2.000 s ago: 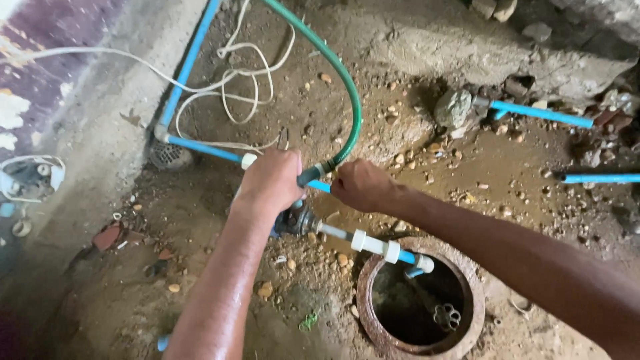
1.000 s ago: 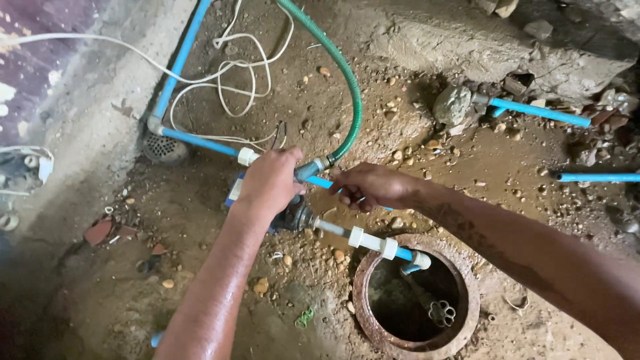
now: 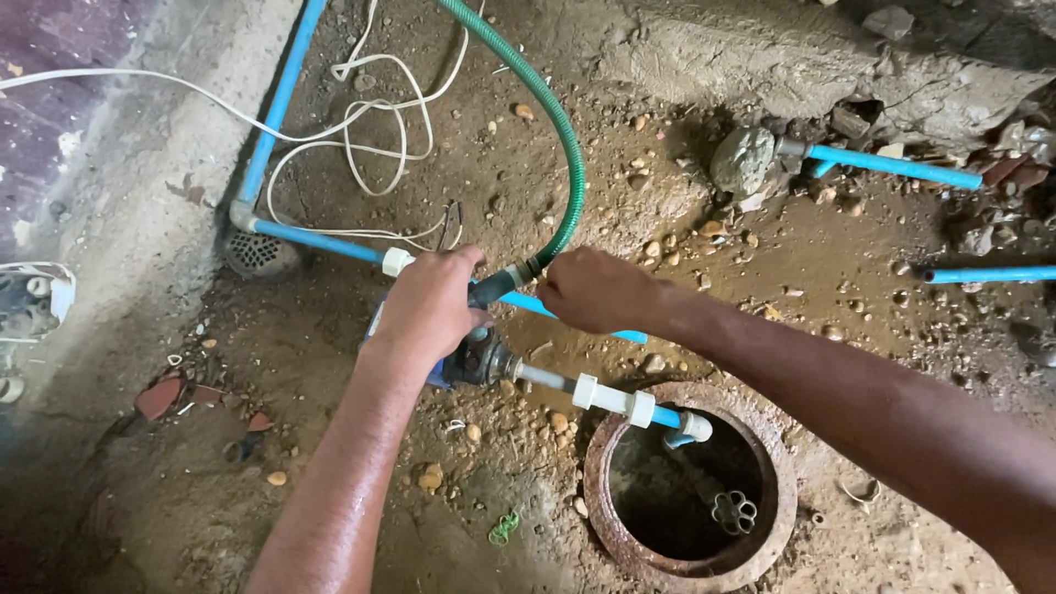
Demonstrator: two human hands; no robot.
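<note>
My left hand (image 3: pixel 433 301) rests over a blue water pump (image 3: pixel 478 359), its fingers around the base of the grey outlet fitting (image 3: pixel 495 286); how firmly it grips is hidden. A green ribbed hose (image 3: pixel 571 153) arches down onto that fitting. Right beside the hose's clamped end (image 3: pixel 528 268) is my right hand (image 3: pixel 592 289), fingers curled; whatever lies inside them is hidden. A blue PVC pipe (image 3: pixel 530 304) passes beneath both hands. From the pump a pipe with white unions (image 3: pixel 612 398) runs to an elbow over a round well opening (image 3: pixel 609 528).
White cable (image 3: pixel 388 148) lies in loops on the muddy ground. A blue pipe (image 3: pixel 285 103) follows the concrete ledge at left, near a round drain grate (image 3: pixel 257 252). A valve handwheel (image 3: pixel 733 512) shows inside the well. Blue pipe stubs (image 3: pixel 899 167), stones and rubble lie at right.
My right hand has moved up from beside the blue pipe to the hose's clamped end. My left hand stays on the pump.
</note>
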